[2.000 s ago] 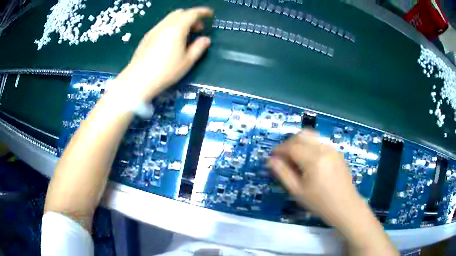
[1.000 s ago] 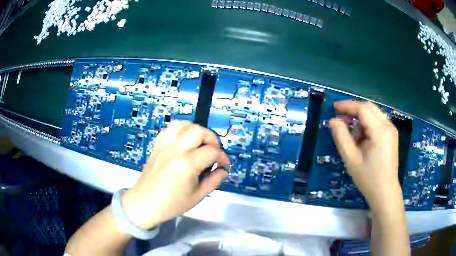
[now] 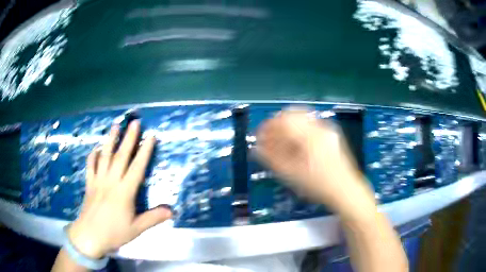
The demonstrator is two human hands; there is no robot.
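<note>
Blue PCB panels with small chips lie side by side in the conveyor track, dark gaps between them. My left hand, palm down with fingers spread, rests over the gap between the two leftmost panels; nothing shows in it. A pale wristband is on the left wrist. My right hand is blurred and curled over the panel right of the middle gap. Its fingertips and anything in them cannot be made out.
White connectors lie in loose piles at the far left and far right of the dark green work surface. Blurred pale rows of parts lie at the back. A pale metal front edge runs along the track.
The view has turned right and blurred. My left hand has moved left and opened flat over the boards. My right hand has moved from its panel's left part to a curled pose over the panel.
</note>
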